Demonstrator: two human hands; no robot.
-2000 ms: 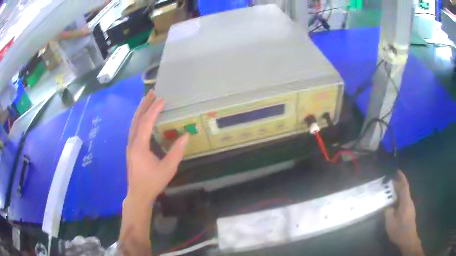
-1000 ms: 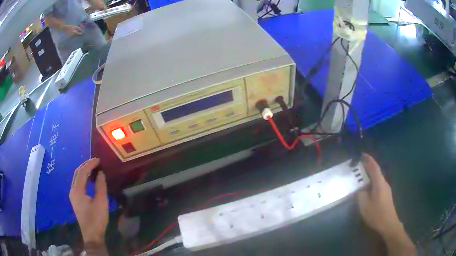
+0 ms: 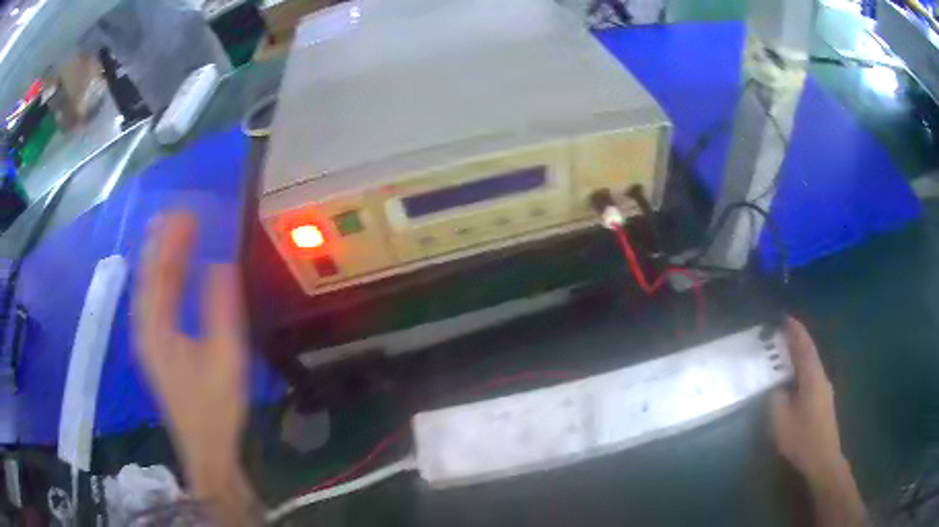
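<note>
A white power strip (image 3: 597, 412) lies across the front, its slotted end at the right and its white cord leaving the left end. My right hand (image 3: 810, 412) holds the slotted end; a dark tip at its upper corner is too blurred to tell. My left hand (image 3: 196, 350) is raised and blurred, fingers apart, empty, left of the hipot tester (image 3: 463, 103). The tester's red button (image 3: 307, 236) glows bright; its green button (image 3: 349, 221) is unlit. A red high-voltage lead (image 3: 633, 264) hangs from the tester's right side.
Another white strip (image 3: 93, 360) lies on blue corrugated sheets (image 3: 49, 299) at the left. A white post (image 3: 767, 154) with black wires stands right of the tester. One more white strip (image 3: 188, 104) lies at the back left. Clear plastic wrap (image 3: 142, 494) is at the lower left.
My left hand has moved from the tester's front-left buttons to the left, then risen. The red button has lit up. My right hand stays on the strip; the view has shifted.
</note>
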